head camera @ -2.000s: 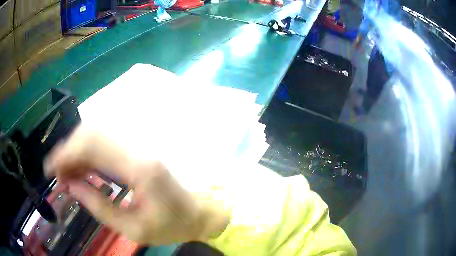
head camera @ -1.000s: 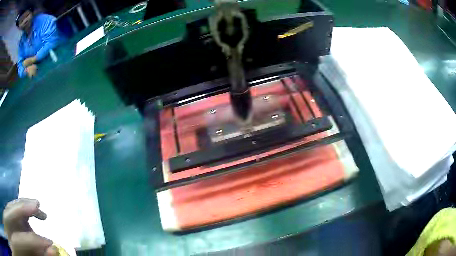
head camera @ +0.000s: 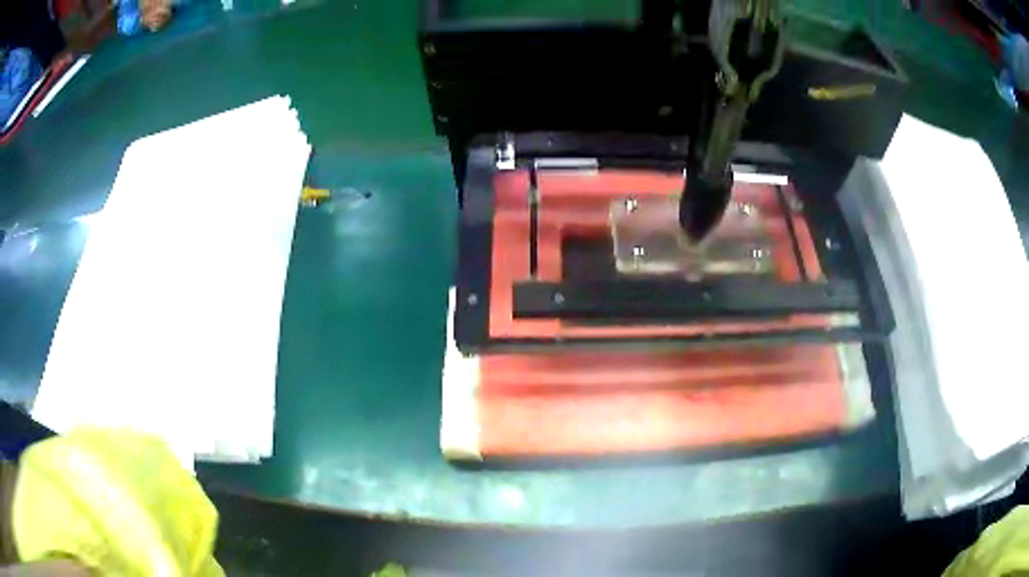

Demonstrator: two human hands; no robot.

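Observation:
The red base pad (head camera: 666,394) lies on the bench under the black hold-down frame (head camera: 474,259). A clear plate (head camera: 666,248) with corner screws sits in the frame. The dark press arm (head camera: 713,169) points down onto it. The left stack of white sheets (head camera: 181,282) and the right stack (head camera: 959,259) flank the fixture. Both my hands are out of view. Only my yellow sleeves show at the bottom left and bottom right edges.
A small yellow-handled tool (head camera: 327,196) lies beside the left stack. The black press body (head camera: 542,90) stands behind the frame. A person's hand (head camera: 144,14) and blue clothing show at the top left. The bench's front edge (head camera: 542,524) curves below the fixture.
The view has swung left, so the fixture now appears further right. My left hand, at the left stack a second ago, is out of the picture, with its sleeve showing.

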